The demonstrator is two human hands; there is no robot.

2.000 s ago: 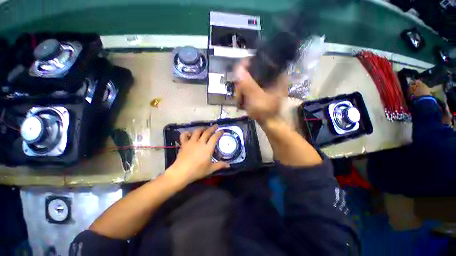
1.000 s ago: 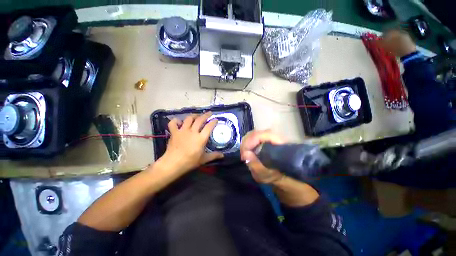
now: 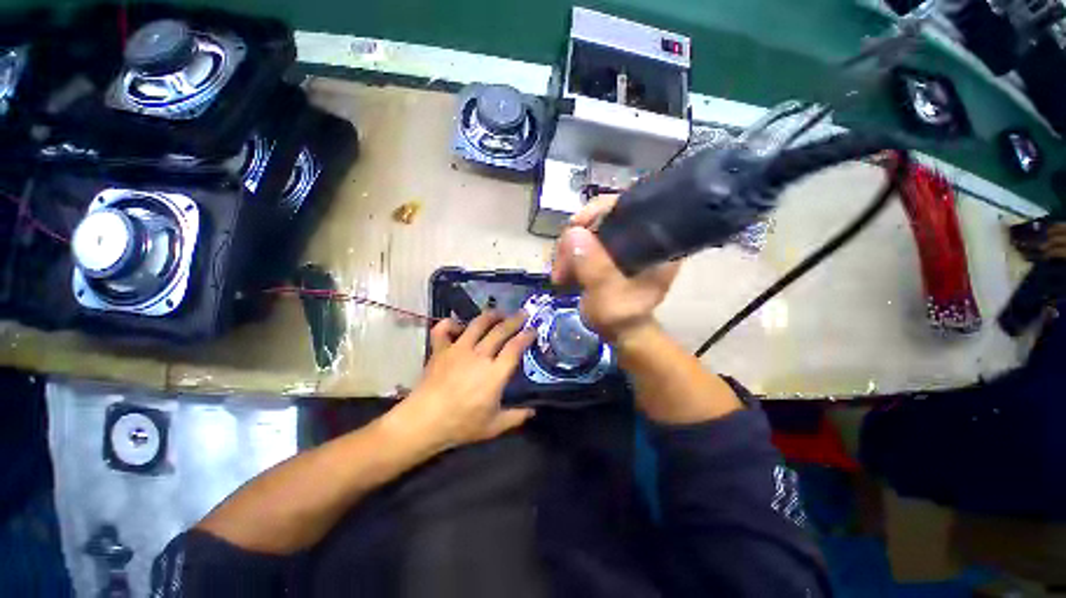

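A black speaker cabinet shell (image 3: 473,290) lies on the bench in front of me with a silvery speaker driver (image 3: 569,339) in it. My left hand (image 3: 477,371) rests on the shell, its fingertips at the driver's left edge. My right hand (image 3: 620,275) grips the black electric screwdriver (image 3: 684,208), held above and to the right of the driver, near the front of the screw feeder (image 3: 617,134). The screwdriver's tip and any screw cannot be made out. A thin red speaker wire (image 3: 362,300) runs left from the shell.
Stacked shells with drivers (image 3: 222,222) stand at the left. A loose driver (image 3: 499,126) is left of the feeder. A partly hidden bag of screws (image 3: 754,229) and a red wire bundle (image 3: 939,251) lie right. A black cable (image 3: 807,266) hangs nearby. A person's sleeve (image 3: 970,438) is at right.
The right hand and screwdriver have moved from low right of the driver up toward the feeder. The left hand stays on the shell. The shell with a driver at right is gone from view.
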